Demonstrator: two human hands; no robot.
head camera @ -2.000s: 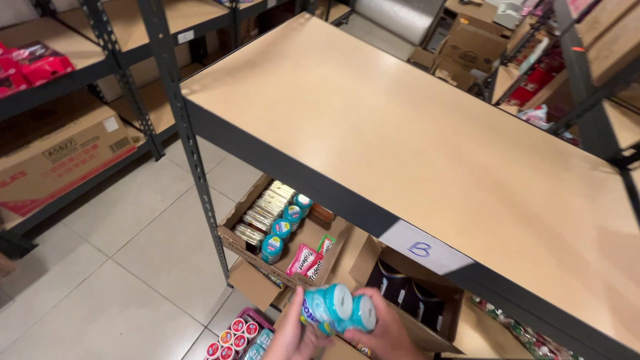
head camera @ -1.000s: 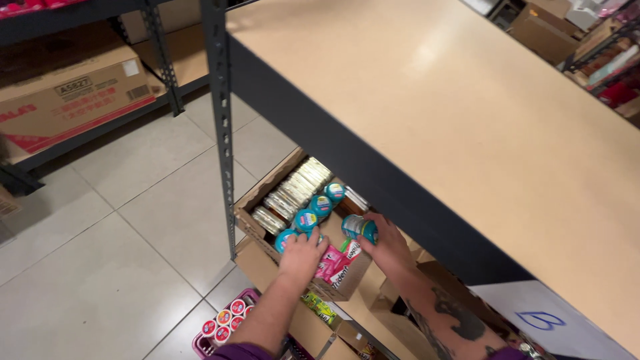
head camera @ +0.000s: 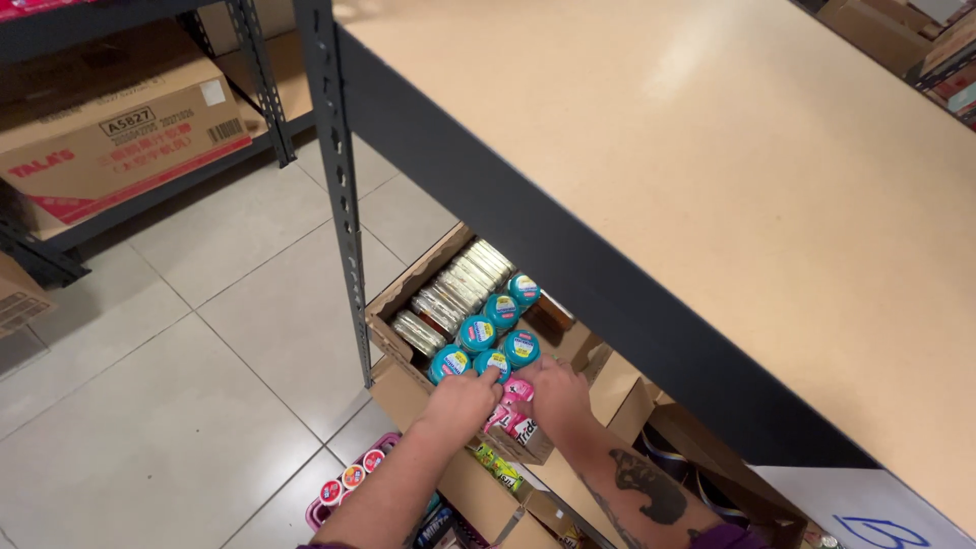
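Observation:
An open cardboard box [head camera: 393, 339] on the lower shelf holds a row of foil-wrapped packs [head camera: 457, 286] and several teal-lidded round containers [head camera: 477, 333]. My left hand [head camera: 461, 404] reaches in, its fingertips on a teal-lidded container [head camera: 492, 366] at the near side. Beside it, my right hand [head camera: 560, 393] is at another teal-lidded container [head camera: 522, 348] and the pink Trident gum packs [head camera: 518, 390]; its fingertips are partly hidden, so I cannot tell whether it grips anything. The pink packs lie between my two hands.
The upper shelf board [head camera: 648, 152] and its dark metal edge [head camera: 534, 221] overhang the box. A slotted upright post [head camera: 343, 191] stands to its left. Below are a pink basket of round tubs [head camera: 316, 515] and green packs [head camera: 496, 467]. A large carton [head camera: 122, 145] sits on the left rack.
Two seconds ago both hands held teal-lidded containers above the box. A second ago the right hand held one over it; now more containers stand beside the row, with both hands at them.

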